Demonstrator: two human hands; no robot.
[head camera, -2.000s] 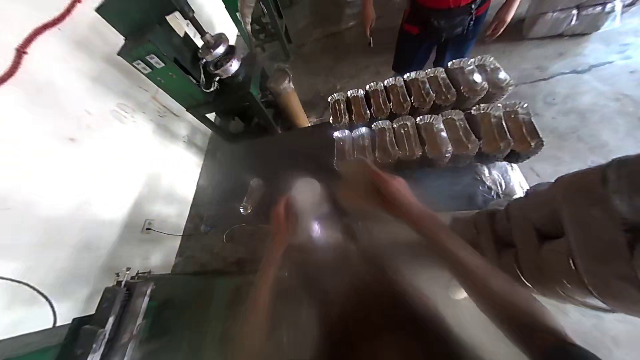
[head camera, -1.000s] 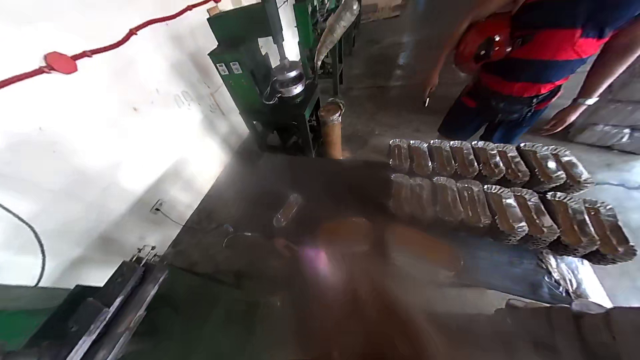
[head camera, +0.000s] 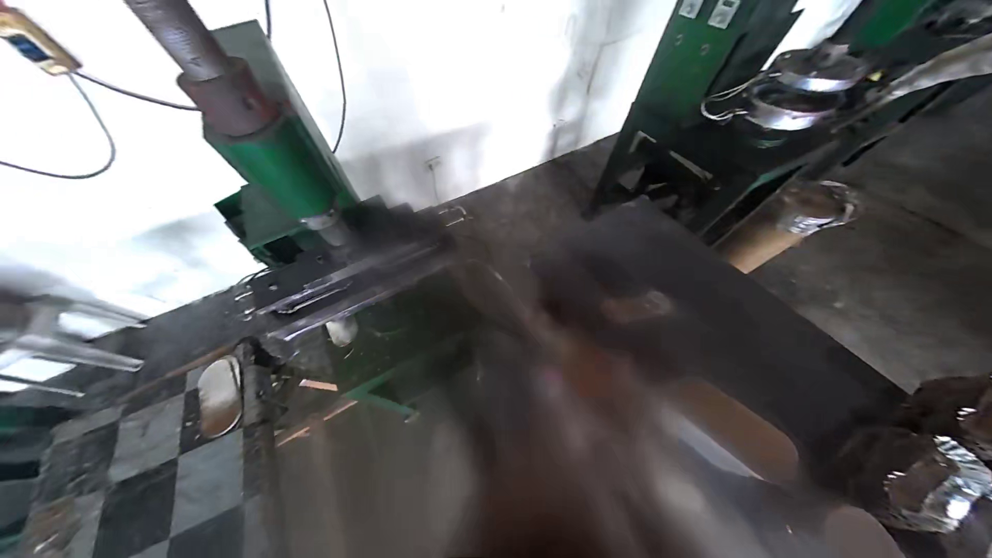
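A heavily smeared skin-toned shape, with a hand (head camera: 593, 368) near its top, rises from the bottom centre over the dark tabletop (head camera: 721, 325). My left and right hands cannot be told apart in the blur, nor can it be seen whether they hold anything. Just right of the blur lies a flat tan oblong piece with rounded ends (head camera: 736, 430). A small clear or shiny object (head camera: 655, 302) rests on the table beyond. Crinkled foil trays (head camera: 938, 480) are at the lower right edge.
A green press with a metal ram (head camera: 287, 170) stands at the upper left, above a dark metal plate (head camera: 356, 287). Another green machine (head camera: 659, 108) with round metal dies (head camera: 806, 89) is at the upper right. A brown cylinder (head camera: 767, 232) stands beside the table. Checkered floor tiles (head camera: 209, 473) show lower left.
The view has swung left toward the green press. The rows of foil trays have mostly left the frame, and the person beyond the table is out of view.
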